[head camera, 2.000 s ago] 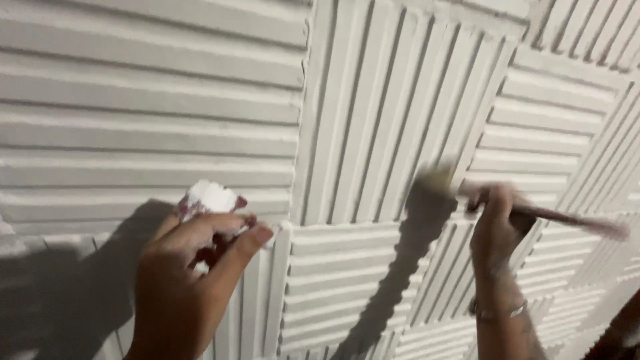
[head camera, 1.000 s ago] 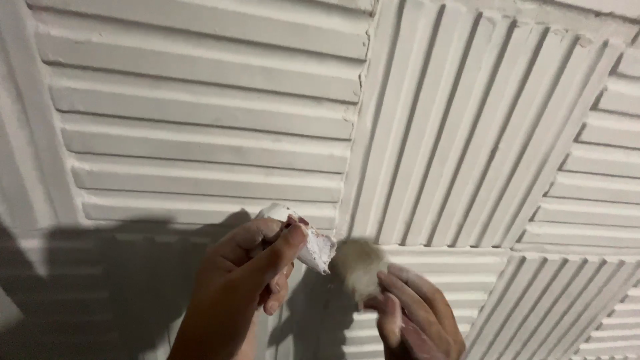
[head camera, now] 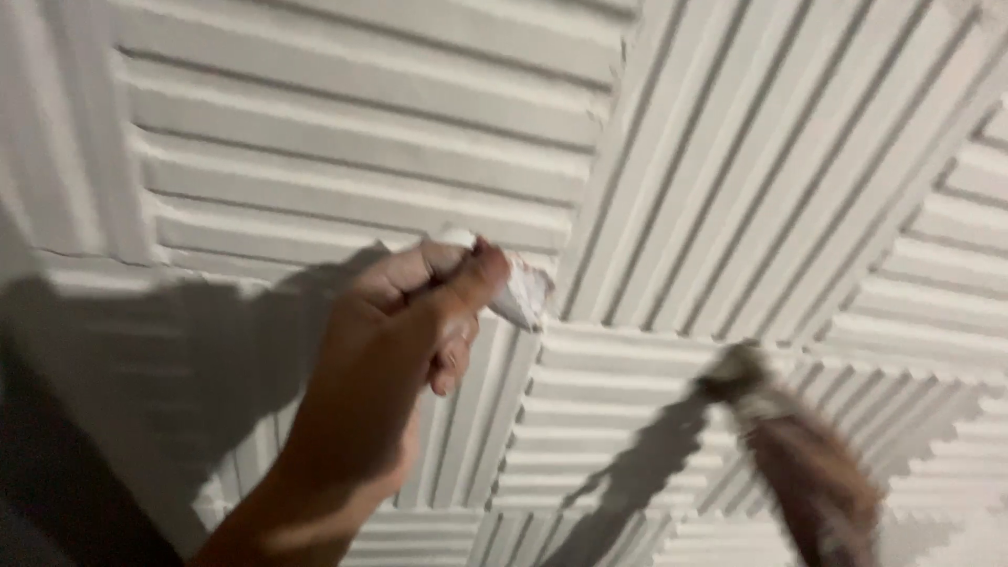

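Observation:
A crumpled, thin piece smeared with white point(head camera: 524, 295) is pinched between the thumb and fingers of my left hand point(head camera: 417, 307), near the centre of the view. To the right, my right hand point(head camera: 819, 472) is strongly blurred and grips a brush, whose pale bristle head point(head camera: 732, 374) points up and to the left. The bristles are close to the ribbed white panels point(head camera: 370, 134); whether they touch cannot be told. The brush's handle is mostly hidden by the hand and blur.
White square panels with raised ribs, set in alternating directions, fill the view. A panel seam point(head camera: 598, 173) runs between two of them above my left hand. Dark shadows of my hands and the brush fall on the panels, and a dark area lies at the lower left.
One second ago my right hand and the brush head were close beside the white-smeared piece; now they are farther right and apart from it. My left hand keeps its hold.

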